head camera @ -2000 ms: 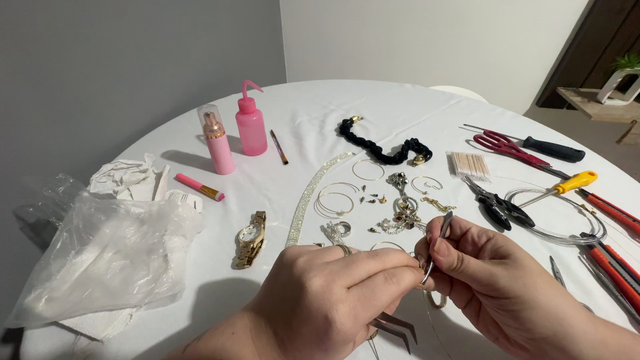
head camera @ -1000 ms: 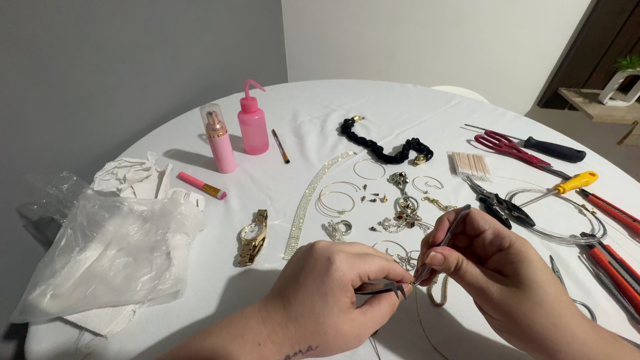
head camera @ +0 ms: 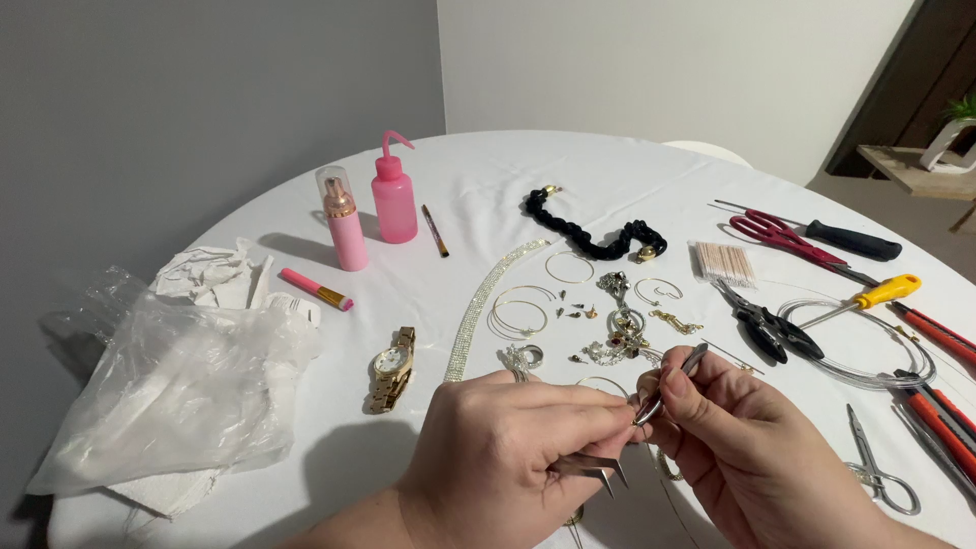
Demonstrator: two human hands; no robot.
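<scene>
My left hand point(head camera: 518, 442) holds metal tweezers point(head camera: 587, 467) in its palm, their bent tips sticking out below the fingers. Its thumb and forefinger pinch a tiny gold-coloured piece, mostly hidden by the fingertips. In my right hand point(head camera: 724, 427) is a second metal tool point(head camera: 671, 385), likely curved tweezers, its lower end touching that small piece. Thin thread or wire point(head camera: 671, 496) hangs below the hands. Partly behind my right hand lies a chain point(head camera: 668, 463). Just beyond the hands are wire hoops point(head camera: 520, 309), a silver ring point(head camera: 531, 355) and charms on chains point(head camera: 627, 328).
On the left lie a plastic bag point(head camera: 183, 396), a gold watch point(head camera: 393, 366) and a makeup brush point(head camera: 316, 290); pink bottles point(head camera: 395, 206) stand behind. A black cord necklace point(head camera: 587, 236) lies at the back. Pliers point(head camera: 762, 324), scissors point(head camera: 877, 465), cotton swabs point(head camera: 723, 263) and a wire coil point(head camera: 862, 374) are right.
My left hand has turned a little, and the tweezers in it point more downward than one second ago. The tool in my right hand still meets the left fingertips.
</scene>
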